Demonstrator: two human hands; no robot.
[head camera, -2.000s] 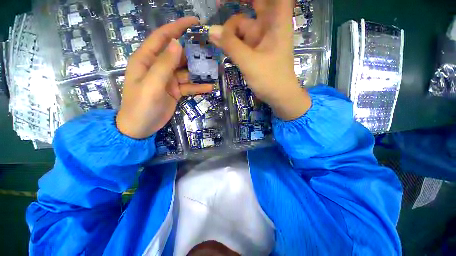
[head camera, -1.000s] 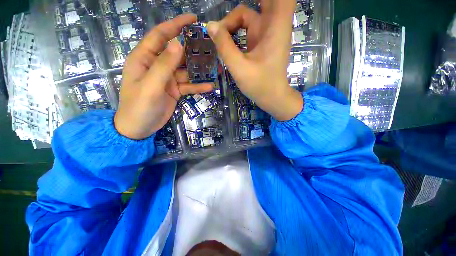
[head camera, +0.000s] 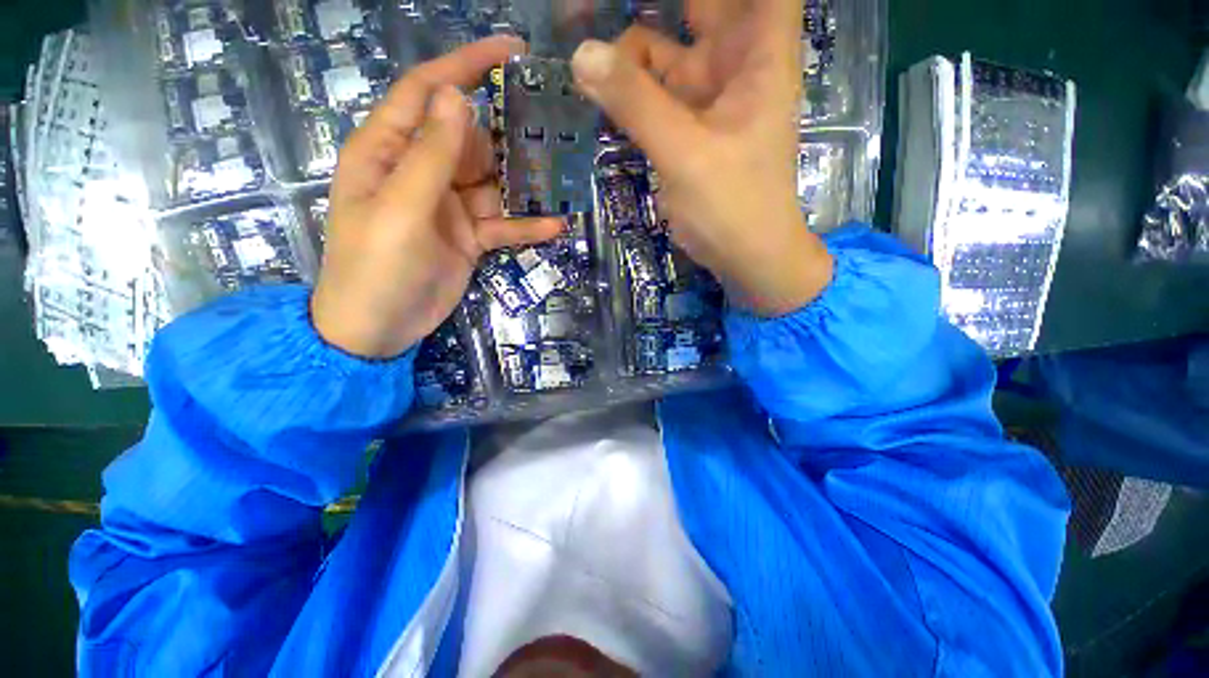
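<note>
A small circuit board (head camera: 548, 139) with a dark grey face and small dark marks is upright over the tray. My left hand (head camera: 408, 199) holds it between its fingers, by the top left corner and the bottom edge. My right hand (head camera: 709, 146) is at the board's upper right, thumb and fingers bent near its top corner; the fingertips are blurred, and whether they hold anything cannot be told. The clear blister tray (head camera: 875, 80) lies under both hands, its pockets holding blue-black boards with silver blocks (head camera: 538, 281).
A fanned whitish sheet stack (head camera: 86, 225) is left of the tray. A neater silver-grey sheet stack (head camera: 1004, 199) is at the right. A crinkled clear bag (head camera: 1177, 199) is at the far right edge. Dark blue cloth (head camera: 1127, 411) shows at the lower right.
The board's face has turned from pale, then brownish, to dark grey. My right hand's thumb has moved slightly right, off the board's top edge. My left hand stays around the board.
</note>
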